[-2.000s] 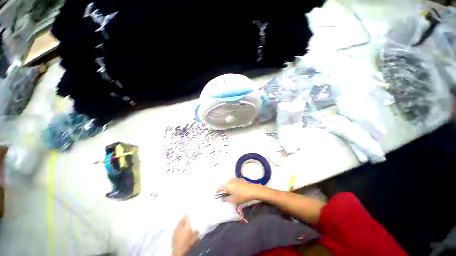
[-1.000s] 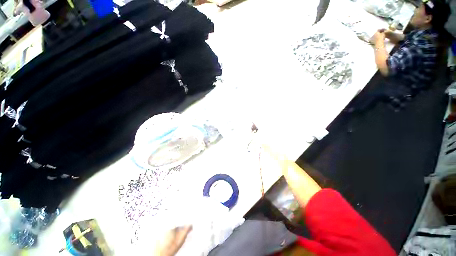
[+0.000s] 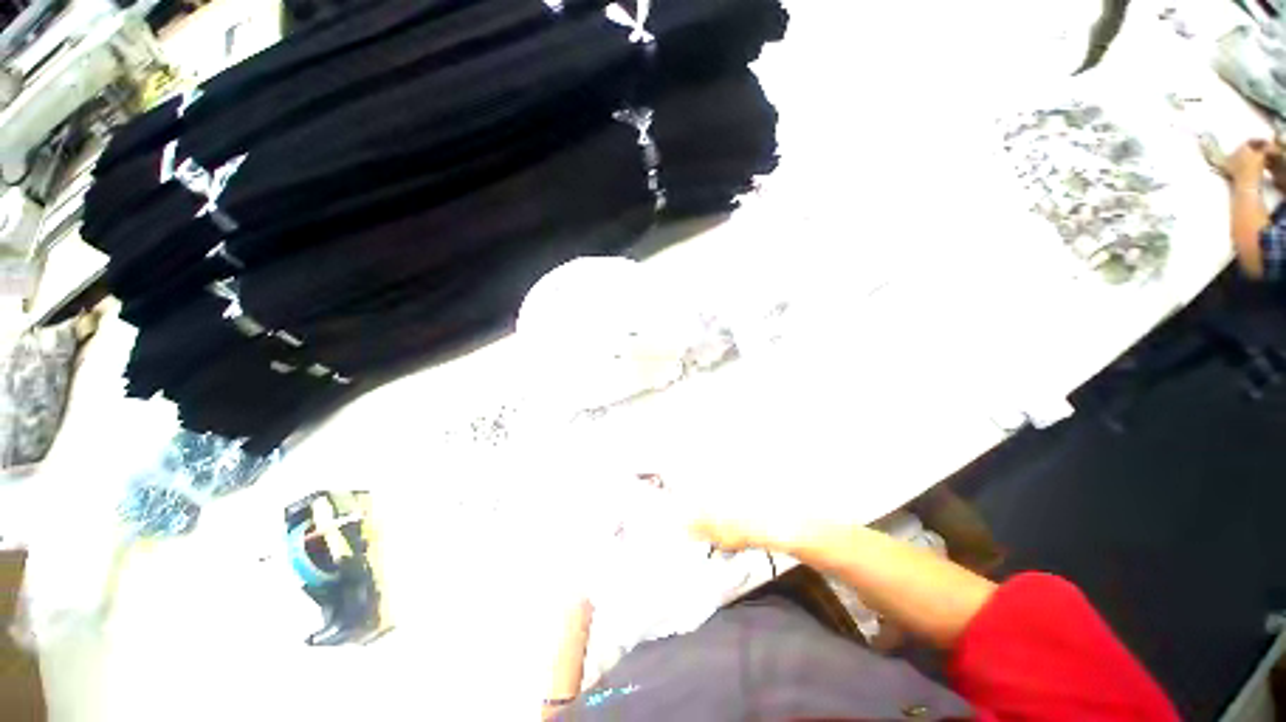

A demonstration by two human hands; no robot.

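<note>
My right hand (image 3: 726, 536) is over the table's front edge, beside limp white plastic (image 3: 670, 607); small dark bits show by its fingers, and its grip is unclear. My left hand (image 3: 573, 642) is low at the table edge; glare hides its fingers. A few small metal trims (image 3: 487, 426) lie near the white fan (image 3: 581, 299), which is badly washed out. The black tape dispenser (image 3: 336, 564) stands at the left with a light blue roll and a yellow piece. The dark blue roll cannot be made out.
Black fabric bundles (image 3: 451, 240) tied with white strips lie along the back. Bluish clear bags (image 3: 184, 482) lie at the left. A grey metal heap (image 3: 1093, 191) is at the right, near another person's hand (image 3: 1247, 172). A dark aisle (image 3: 1128, 466) runs beside the table.
The view has swung, so the dispenser is fully in frame. The dark blue roll no longer shows, and the spread of trims looks much smaller in the glare. My right hand is lower, nearer my body.
</note>
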